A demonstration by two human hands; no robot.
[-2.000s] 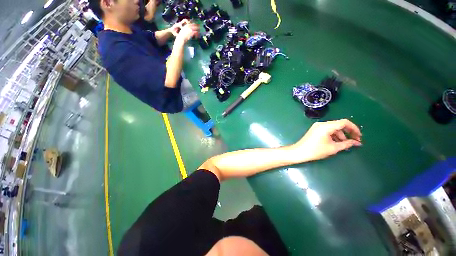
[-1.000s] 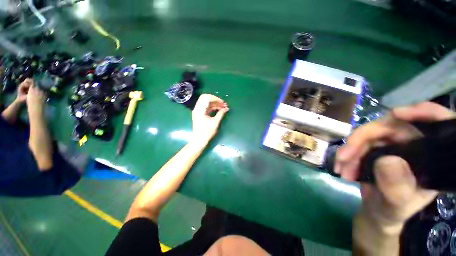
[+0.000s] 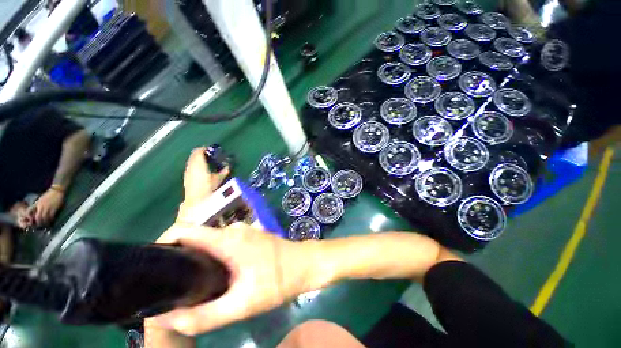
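Note:
My right hand (image 3: 252, 265) is closed around the thick black electric screwdriver (image 3: 150, 279), large in the lower left; its tip cannot be made out. My left hand (image 3: 197, 178) is beyond the white and blue screw feeder (image 3: 221, 206), its fingers around a small black housing (image 3: 216, 158). My right hand and the driver hide most of my left forearm and part of the feeder. Several black housings with clear, silver-ringed faces (image 3: 327, 207) stand just right of the feeder.
A black tray (image 3: 453, 234) holds rows of clear-faced housings at the right, a blue edge (image 3: 555, 180) beneath. Blue-silver wired pieces (image 3: 269, 170) lie behind the feeder. A pale post (image 3: 262, 75) and black cable (image 3: 225, 117) cross the upper left. Another person's hands (image 3: 41, 207) show at far left.
The view has swung right, bringing the tray into sight. My left hand has moved from the bench to the housing beyond the feeder and taken hold of it. My right hand still holds the driver.

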